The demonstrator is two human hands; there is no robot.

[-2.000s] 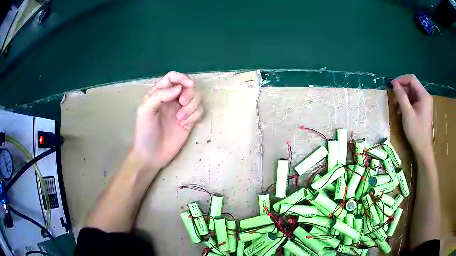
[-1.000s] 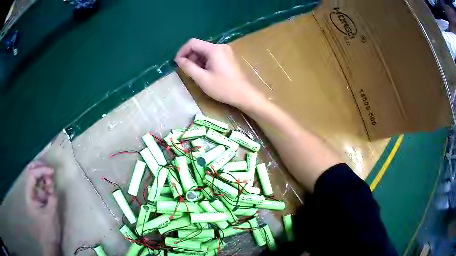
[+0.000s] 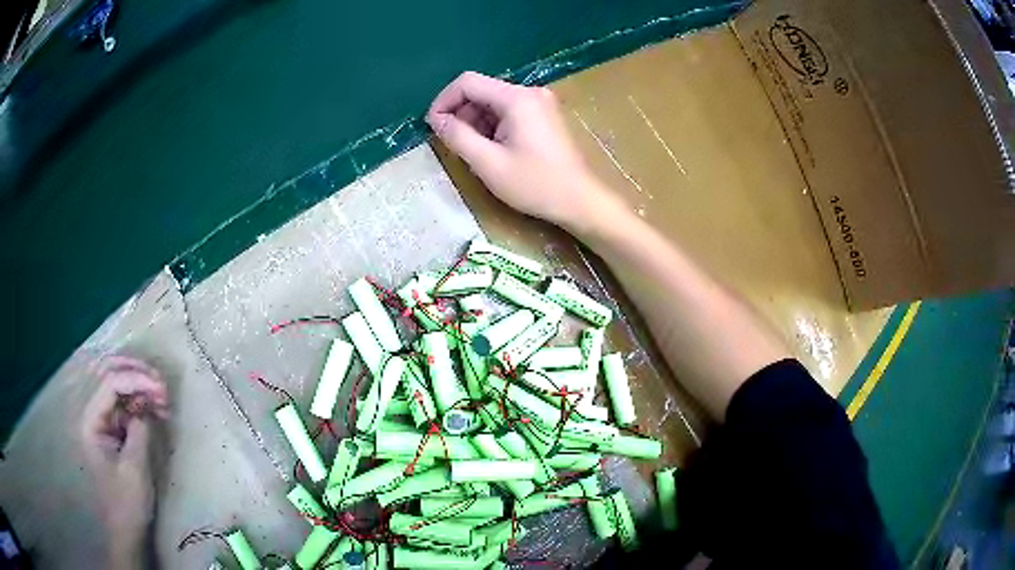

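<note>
Many bright green battery cells (image 3: 492, 470) with thin red and dark leads lie in a loose pile on the tan-grey cardboard mat (image 3: 239, 292). My left hand (image 3: 128, 414) is at the far left over the mat, blurred, its fingers loosely curled; I see no object in it. My right hand (image 3: 498, 131) rests beyond the pile, where the carton meets the belt edge. Its fingers are curled towards the thumb and no held object shows. My right forearm crosses the carton, to the right of the pile.
The dark green conveyor belt (image 3: 256, 100) curves across the top left. A small blue part (image 3: 94, 22) with a white ring lies on it at the top left. A brown carton (image 3: 712, 189) with printed marks is at right. Beyond it is green floor with a yellow line (image 3: 885, 359).
The view has swung right since the oldest frame, bringing the carton and floor into sight. My right hand still rests at the belt edge. My left hand now appears more tightly curled.
</note>
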